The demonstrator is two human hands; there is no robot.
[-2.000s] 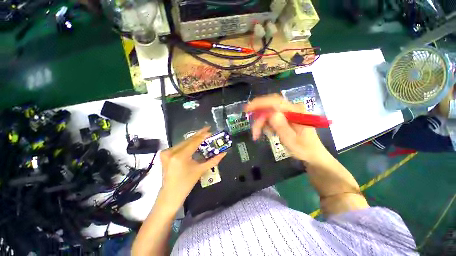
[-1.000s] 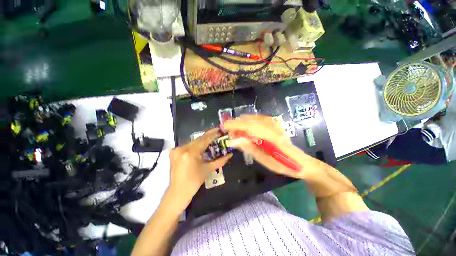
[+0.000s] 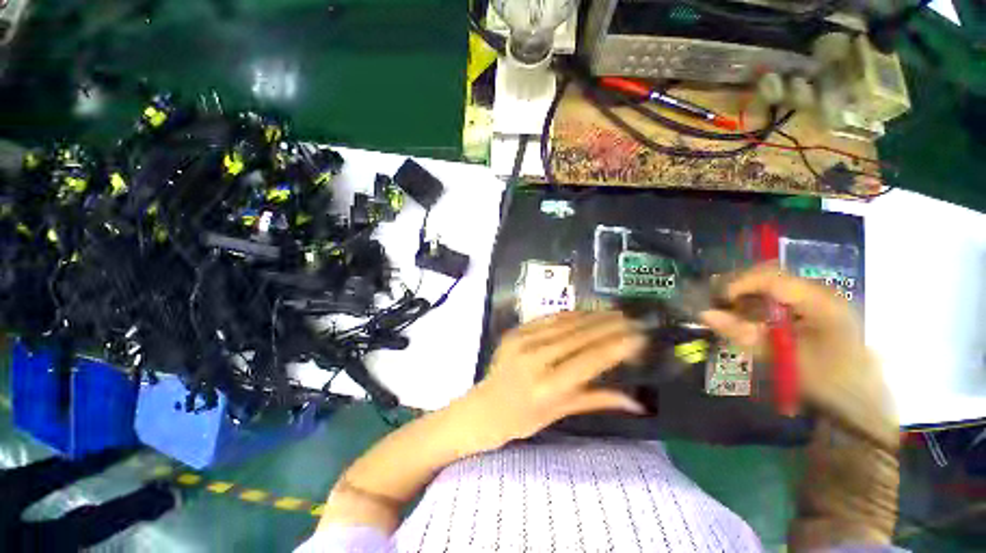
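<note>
My left hand (image 3: 562, 367) is over the black test panel (image 3: 519, 373), fingers stretched right. A blurred dark piece with a yellow part (image 3: 692, 349), perhaps the adapter circuit board, is between my hands; which hand holds it is unclear. My right hand (image 3: 805, 324) is blurred and holds a long red stick, perhaps a marker pen (image 3: 783, 362), upright in the picture. A green output board (image 3: 649, 273) lies under a clear cover behind the hands. Cream sockets show left (image 3: 546, 292) and right (image 3: 729, 373) on the panel.
A tangled adapter pile (image 3: 216, 248) covers the left side, above blue bins (image 3: 178, 421). A loose adapter (image 3: 441, 259) lies between pile and panel. Behind are a speckled shelf (image 3: 616, 157) with a red-and-black pen (image 3: 670, 103) and leads, a grey meter (image 3: 670, 59) and a bulb (image 3: 533, 27).
The view has swung left, showing more pile and the blue bins; the fan has left the picture. My hands have moved apart, and the red stick is now upright in the picture.
</note>
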